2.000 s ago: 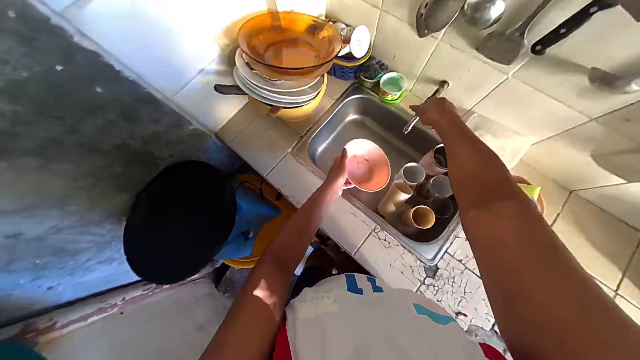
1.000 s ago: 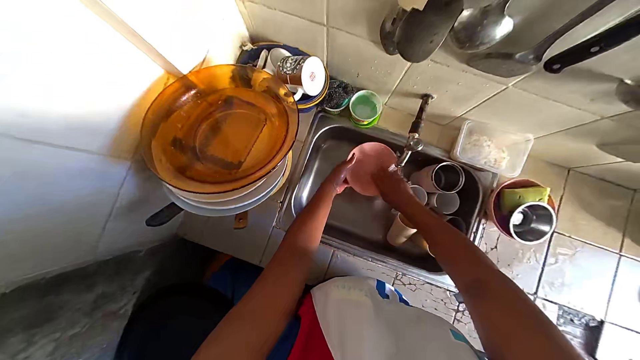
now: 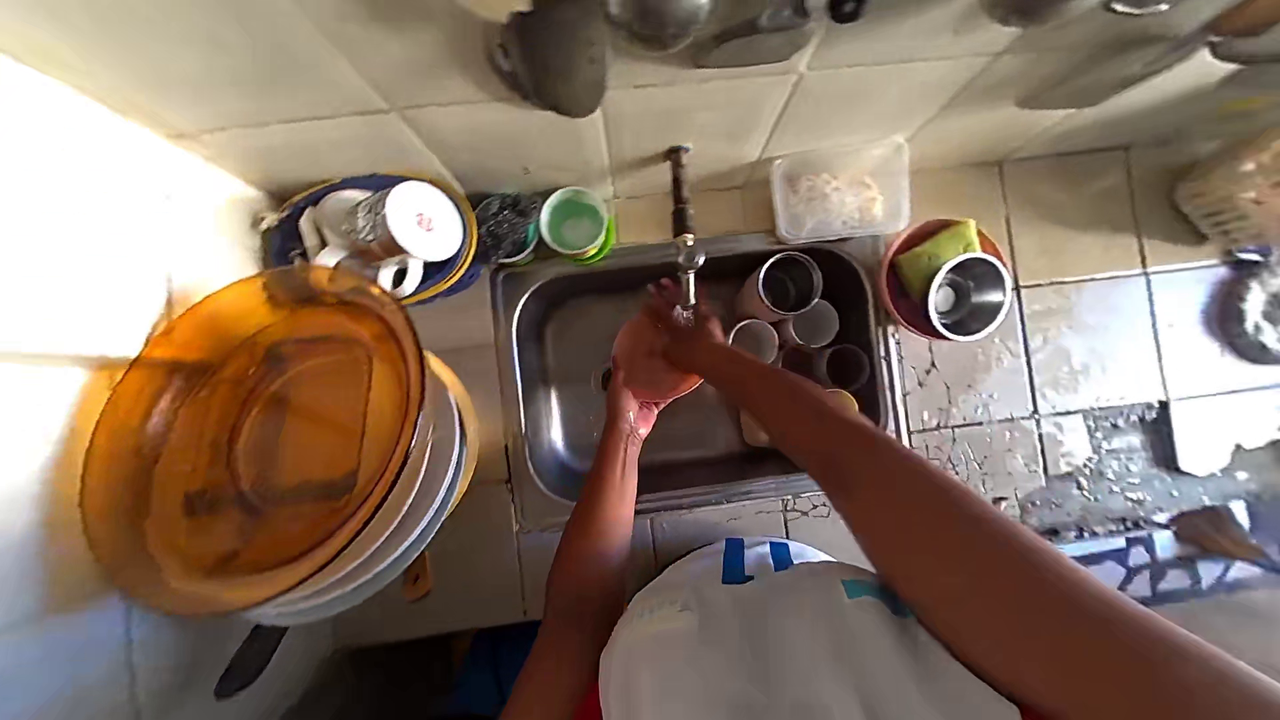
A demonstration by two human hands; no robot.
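Over the steel sink (image 3: 560,440), my left hand (image 3: 635,400) holds a pink bowl (image 3: 640,362) from below and the near side. My right hand (image 3: 685,325) lies against the bowl under the tap (image 3: 688,250), its fingers spread over the surface; water runs onto it. Part of the bowl is hidden by my right hand and wrist. Several cups stand in the right side of the sink, among them a steel-rimmed cup (image 3: 788,285) and a pale cup (image 3: 753,342), partly behind my right forearm.
Left of the sink, an amber glass bowl (image 3: 300,430) tops stacked plates. Behind it, mugs sit in a blue dish (image 3: 440,270). A green cup (image 3: 574,222) and a clear plastic container (image 3: 840,190) stand by the wall. At right, a reddish bowl (image 3: 905,310) holds a sponge (image 3: 935,258) and steel cup (image 3: 970,297).
Two seconds ago my right hand was at the tap and my left held the bowl apart from it. Now both hands are at the bowl beneath the spout. The view has shifted.
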